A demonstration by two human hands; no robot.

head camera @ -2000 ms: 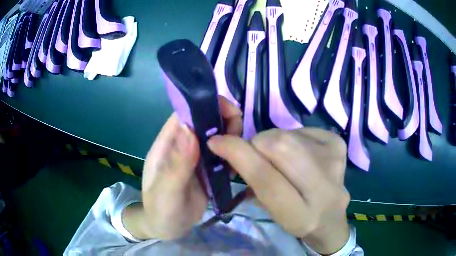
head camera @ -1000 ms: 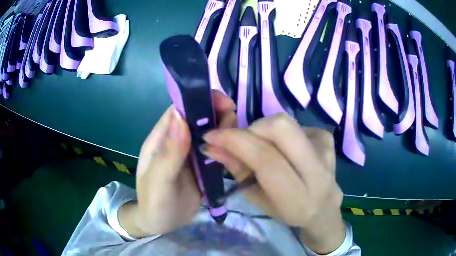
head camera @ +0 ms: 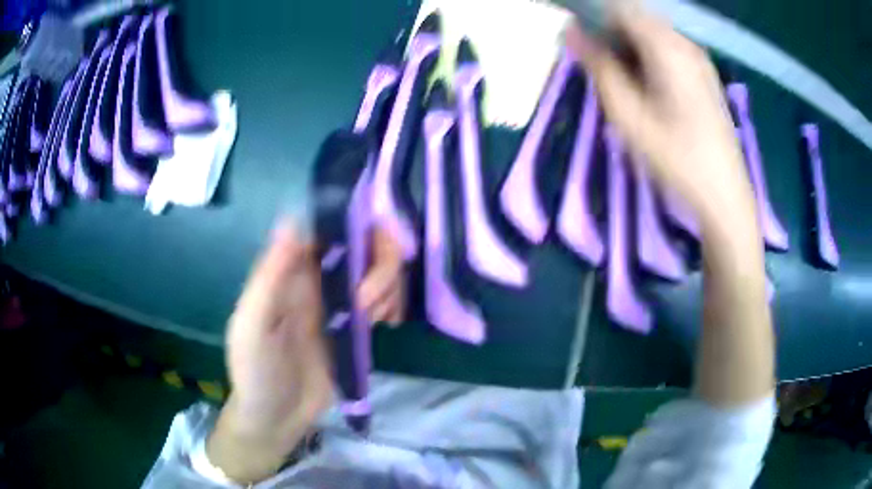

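Observation:
A purple and black handle (head camera: 337, 205) is held upright, blurred, in my left hand (head camera: 287, 315), its broad end up and its dark tip down. Its black side with two small pale inset tabs still shows in part. My right hand (head camera: 660, 105) is away from the handle, stretched over the far part of the worktop above the laid-out handles. It is blurred, and something dark shows by its fingertips at the top edge. I cannot tell if it holds that.
Several purple and black handles (head camera: 488, 229) lie on the dark green worktop (head camera: 277, 67) ahead and to the right. More handles (head camera: 124, 134) stand in a row at far left beside a crumpled white cloth (head camera: 196, 167). A pale sheet (head camera: 507, 57) and a pale rail (head camera: 774, 57) are at the far side.
My right hand has left the handle and moved forward and right over the worktop. My left hand still holds the handle, now turned to show more purple side. The view has shifted.

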